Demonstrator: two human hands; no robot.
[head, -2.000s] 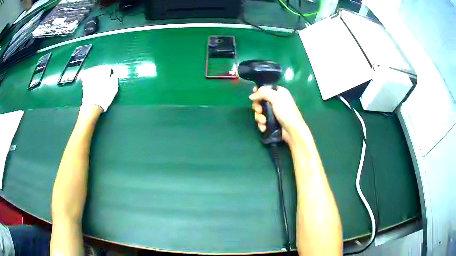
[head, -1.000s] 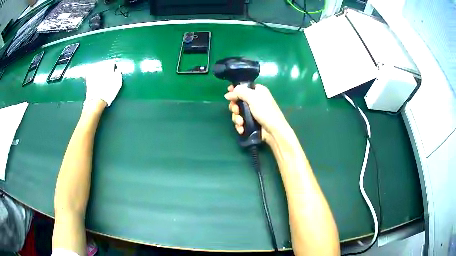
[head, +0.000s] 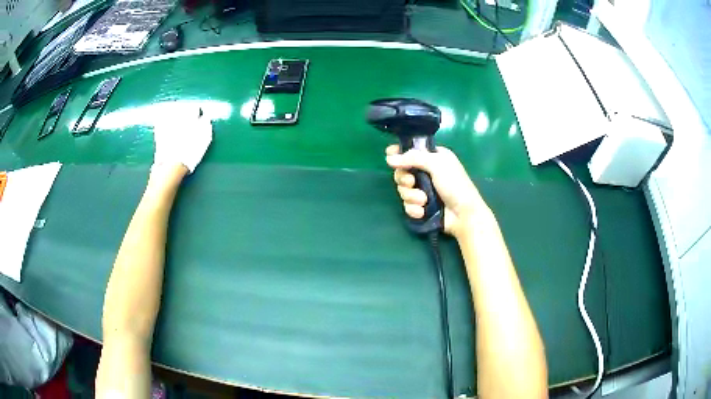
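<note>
My right hand [head: 433,183] is bare and closed around the handle of a black barcode scanner [head: 405,117], held above the green mat with its head to the left. A phone unit [head: 281,90] lies flat to the left of the scanner head, not touching it. My left hand [head: 183,140], in a white glove, is at the glossy part of the mat, left of this phone unit. Glare blurs its fingers; a small dark spot shows at their tips. Two more phone units [head: 97,105] lie further left, apart from the glove.
A white panel [head: 553,93] leans by a white block [head: 630,152] at the right, with a thick white cable [head: 588,269]. A white sheet [head: 31,210] lies at the left end. Silvery bagged parts [head: 125,27], a mouse [head: 170,39] and a black case [head: 331,15] stand behind.
The phone units have shifted left along the mat. The scanner moved left, then back right, and the red glow on the phone unit's lower edge is gone. My gloved hand stays left of that unit.
</note>
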